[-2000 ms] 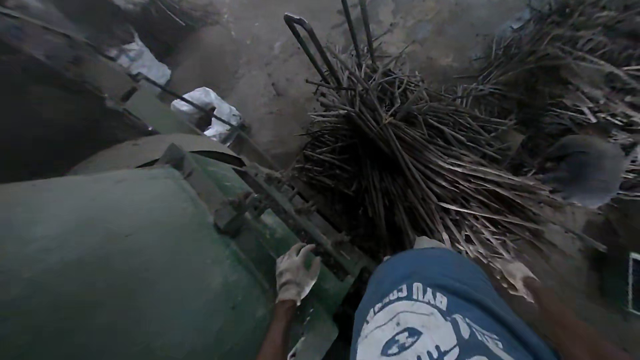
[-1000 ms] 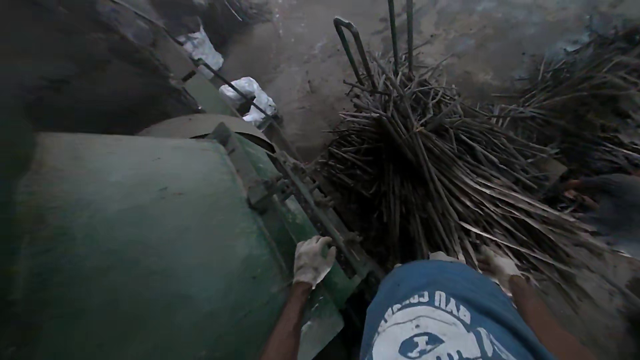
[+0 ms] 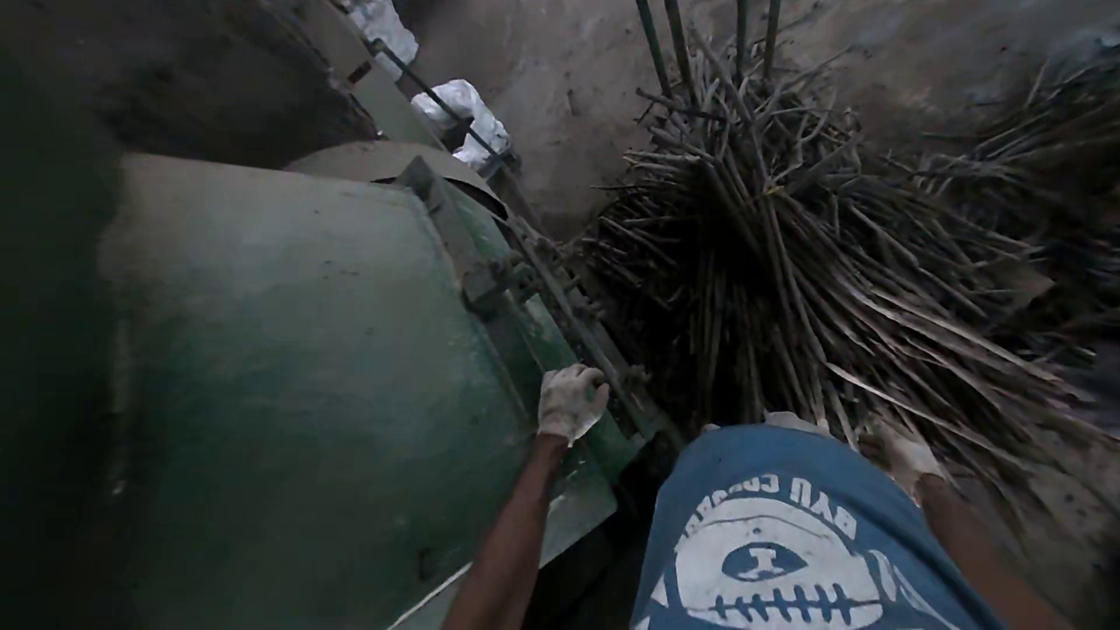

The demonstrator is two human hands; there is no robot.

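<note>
My left hand (image 3: 571, 401), in a pale work glove, rests with curled fingers on the edge of a large green metal machine (image 3: 332, 350); whether it grips that edge I cannot tell. To the right of my blue printed shirt, my right hand (image 3: 901, 453), also gloved, is at the lower ends of a big heap of thin sticks (image 3: 787, 262). Its fingers are dim and partly lost among the sticks, so a hold on them cannot be made out. Along the machine's right side runs a metal rail (image 3: 560, 297) with bolts and brackets.
White sacks (image 3: 464, 118) lie on the ground beyond the machine. Upright metal bars (image 3: 678, 48) stand at the far end of the stick heap. More loose sticks (image 3: 1032, 166) spread at the upper right. The dirty floor (image 3: 560, 70) shows between sacks and heap.
The view has shifted. My left hand stays at the machine's edge, and my right hand remains by the sticks. A rounded grey shape at the right, seen two seconds ago, is no longer in view.
</note>
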